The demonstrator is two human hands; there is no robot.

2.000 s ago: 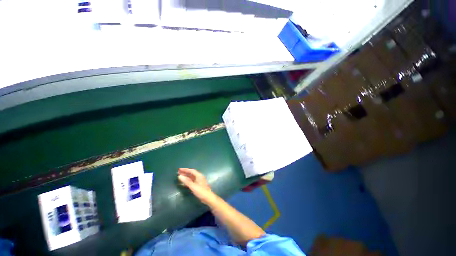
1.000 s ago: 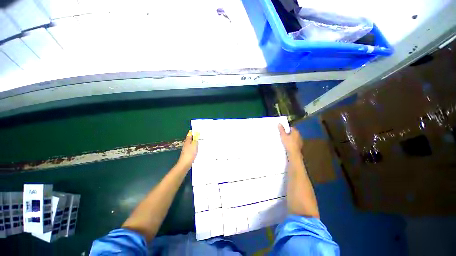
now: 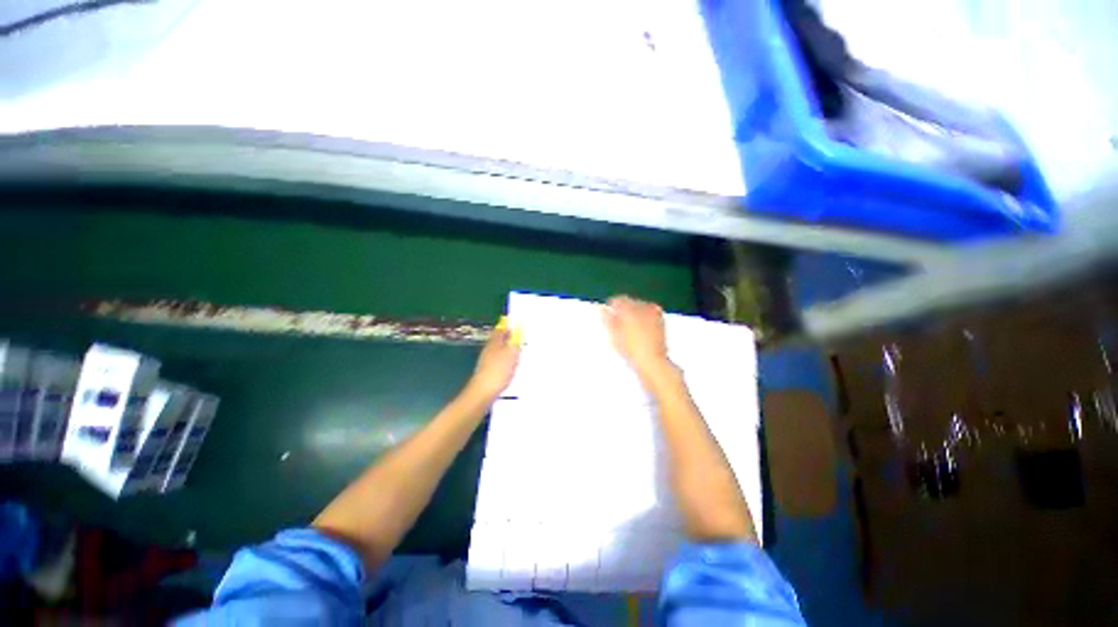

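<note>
A stacked block of white boxes (image 3: 570, 478) stands on the end of the green bench in front of me, with fine seams between the boxes. My left hand (image 3: 498, 361) is against the block's left edge near its far corner, with yellow on a fingertip. My right hand (image 3: 639, 333) lies on top of the block near its far edge, fingers bent towards that edge. I cannot tell whether it grips anything.
Small white retail boxes (image 3: 113, 416) stand at the left on the green bench (image 3: 319, 410). A white shelf (image 3: 405, 86) runs across the far side, with a blue bin (image 3: 883, 184) on it. Brown cartons (image 3: 981, 490) under shiny film stand at the right, beyond blue floor.
My right hand has moved from the block's right edge inward onto its top. My left hand stays at the left edge. The view has shifted, and the blue bin looks larger and further right.
</note>
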